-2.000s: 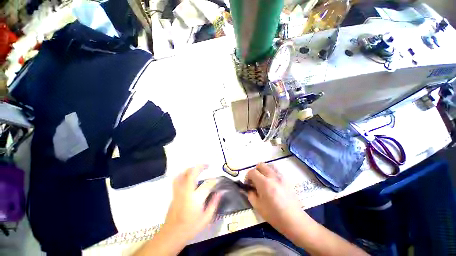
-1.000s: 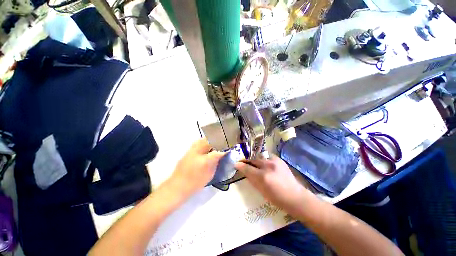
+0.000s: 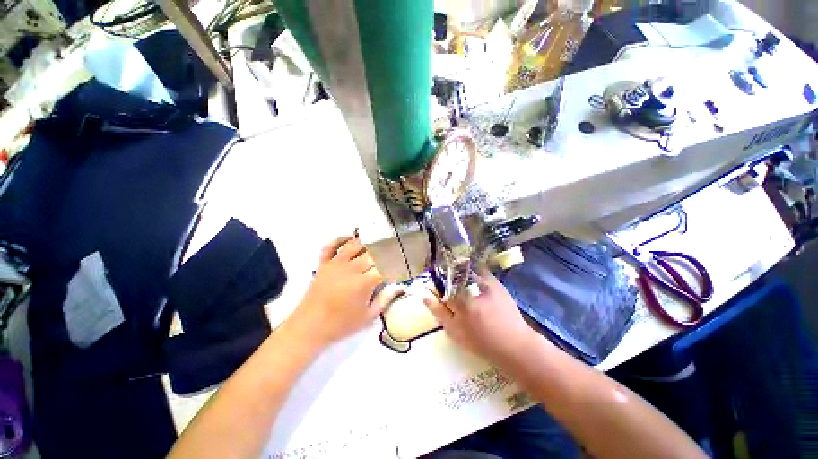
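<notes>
The white sewing machine [image 3: 628,170] has its metal needle area [image 3: 453,260] between my hands. My left hand [image 3: 345,291] is left of the needle, its thumb and fingertips at the edge of a small grey-blue fabric piece [image 3: 387,295]. My right hand [image 3: 484,314] is bent close against the foot on the right. Most of the piece is hidden by the fingers and machine head, and what the right fingertips hold is unclear. The pale needle plate [image 3: 413,319] shows in front of the foot.
Dark cut pieces [image 3: 224,278] lie left of my left arm, beside large navy panels [image 3: 99,197] with a pale patch [image 3: 92,300] on them. A grey-blue stack [image 3: 574,291] and dark red scissors [image 3: 673,287] lie at right. A green tube [image 3: 390,90] stands over the machine head.
Since two seconds ago, both hands have moved from the table's front edge to the needle with the piece. Since one second ago, less of it shows and more plate is visible.
</notes>
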